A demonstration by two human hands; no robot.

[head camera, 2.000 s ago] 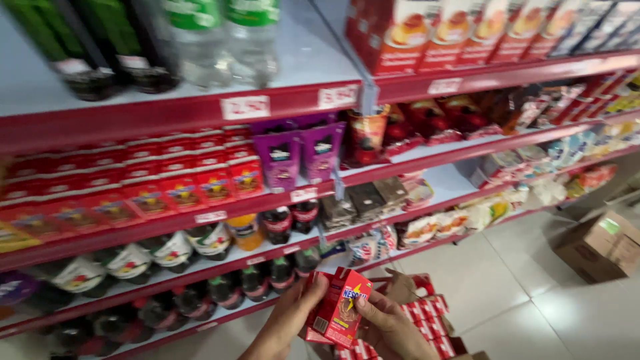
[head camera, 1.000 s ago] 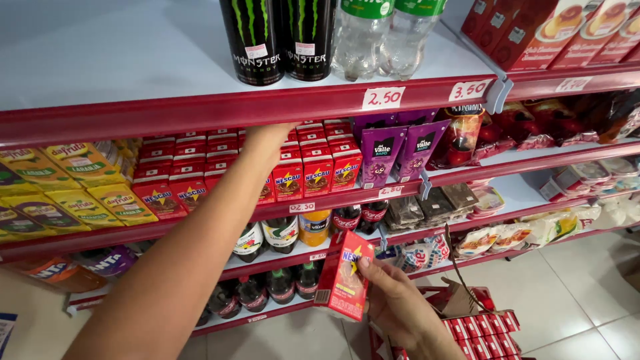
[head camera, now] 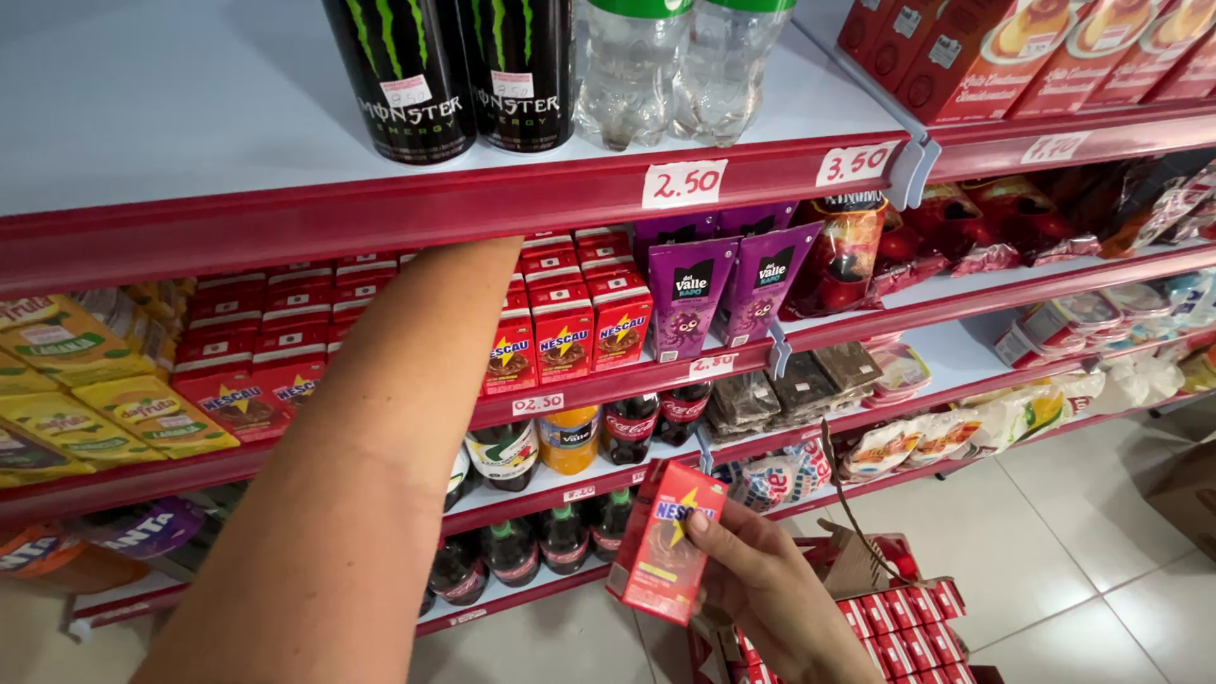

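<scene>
My right hand (head camera: 750, 560) holds a red Nescau drink carton (head camera: 670, 546), thumb on its front, below the shelves at the lower middle. A second carton edge seems to show behind it. My left forearm reaches up into the shelf with rows of red Nescau cartons (head camera: 562, 328); the left hand itself is hidden under the shelf above. Cartons stand on both sides of that arm. At the lower right, an open cardboard box (head camera: 850, 560) on the floor contains many small red cartons (head camera: 898, 636).
Yellow Dafruta cartons (head camera: 152, 413) stand left, purple Del Valle pouches (head camera: 689, 294) right of the Nescau rows. Above, the red shelf edge (head camera: 475, 204) runs close over my arm, with Monster cans (head camera: 413, 95) and clear bottles (head camera: 632, 76). Soda bottles (head camera: 513, 551) fill lower shelves.
Two seconds ago both hands were together at the red cartons. My left hand has since gone up into the shelf, while my right hand keeps its hold. The view has swung left.
</scene>
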